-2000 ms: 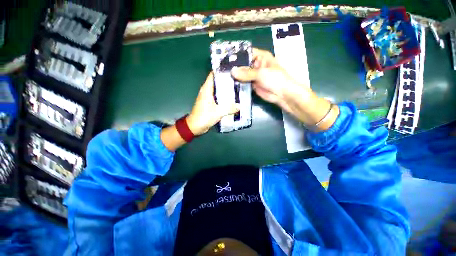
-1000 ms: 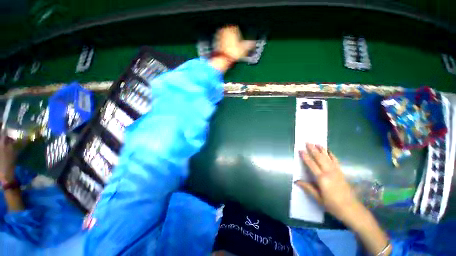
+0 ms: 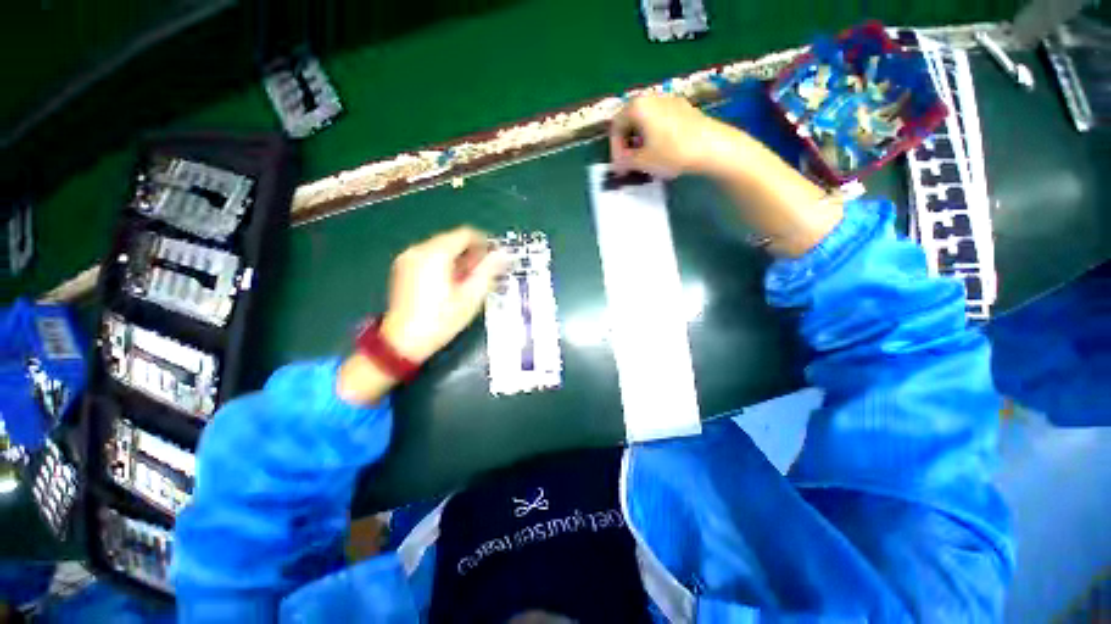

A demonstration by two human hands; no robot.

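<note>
A silvery-white phone mid-frame (image 3: 542, 329) with a dark slot along its middle lies on the dark green bench mat. My left hand (image 3: 445, 290) is at its upper left corner, thumb and fingers close together; whether they hold anything is too blurred to tell. A long white backing sheet (image 3: 648, 317) lies to the right of the frame. My right hand (image 3: 658, 137) is at its top end, with fingertips on or just over the black sticker (image 3: 629, 178) there. Whether the fingertips grip the sticker cannot be told.
A long black tray (image 3: 271, 183) at the left holds several silvery frames. A conveyor (image 3: 402, 73) beyond the bench edge carries frames. A red-rimmed scrap box (image 3: 860, 104) stands upper right, beside spare sticker sheets (image 3: 956, 183). A blue box (image 3: 43, 354) is far left.
My left hand has come back from the conveyor to the bench, where a phone mid-frame now lies. My right hand has moved from the sheet's middle up to its top end.
</note>
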